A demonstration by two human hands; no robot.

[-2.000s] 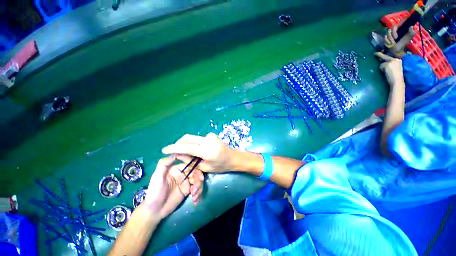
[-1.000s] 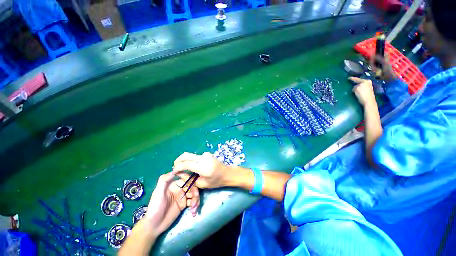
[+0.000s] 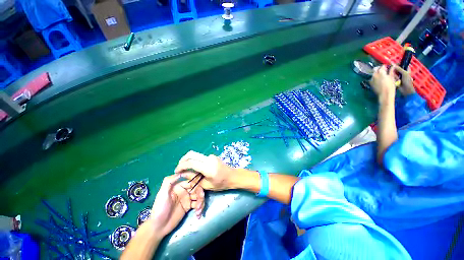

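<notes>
My right hand point(image 3: 208, 171), with a light blue band on its wrist, holds dark slim tweezers point(image 3: 195, 180) pointing down toward my left palm. My left hand point(image 3: 172, 203) is palm up with curled fingers, touching my right hand. Whether it holds a small part is hidden by the fingers. A heap of tiny silver-white parts point(image 3: 235, 154) lies just beyond my right hand. Several round silver-and-dark housings point(image 3: 116, 206) lie left of my left hand; one is partly covered by it.
Dark blue thin strips point(image 3: 71, 233) lie crosswise at lower left, near a blue bin point(image 3: 26, 248). Ribbed part strips point(image 3: 308, 116) and a darker parts heap point(image 3: 332, 92) lie right. A neighbour's hands point(image 3: 385, 84) work near a red slotted tray point(image 3: 432, 89). Another housing point(image 3: 63, 134) lies far left.
The view has tilted up, showing stools and cartons beyond the bench. My hands stay together with the tweezers at my left palm. The neighbour's hands have come together.
</notes>
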